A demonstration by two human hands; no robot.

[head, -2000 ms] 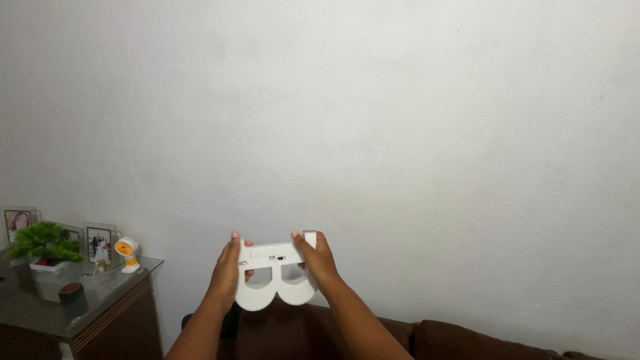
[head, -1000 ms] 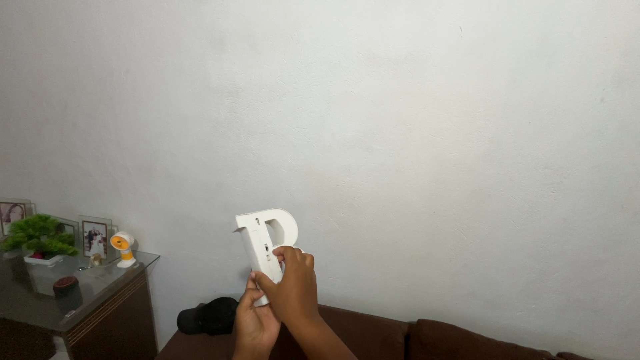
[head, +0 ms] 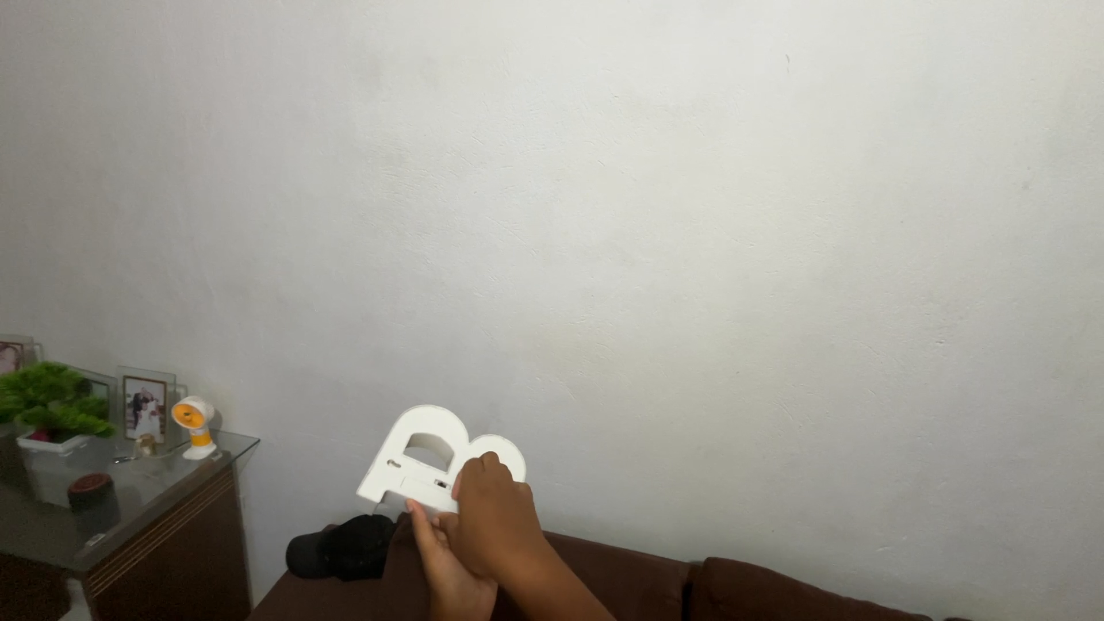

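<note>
A white letter B [head: 424, 423], likely plastic, is held in the air in front of the wall, its back side facing me. A small dark switch, a hanging slot and a panel show on its upright bar. From below, my left hand [head: 453, 565] grips the lower edge of the letter, thumb on the bar. My right hand [head: 496, 513] lies over the lower right part of the letter, fingers bent near the switch. It covers part of the letter and of my left hand, so the exact fingertip contact is hidden.
Against the wall stand a brown sofa [head: 621, 573] and, on it, a black cap [head: 354, 548]. At left, a glass-topped cabinet [head: 164, 492] holds a potted artificial plant [head: 52, 401], picture frames [head: 145, 405], a small white and yellow fan [head: 197, 427] and a dark round container [head: 92, 502].
The letter was between both hands at its sides, then turned upright, and is now tilted. My right hand has moved from its side to over its bar.
</note>
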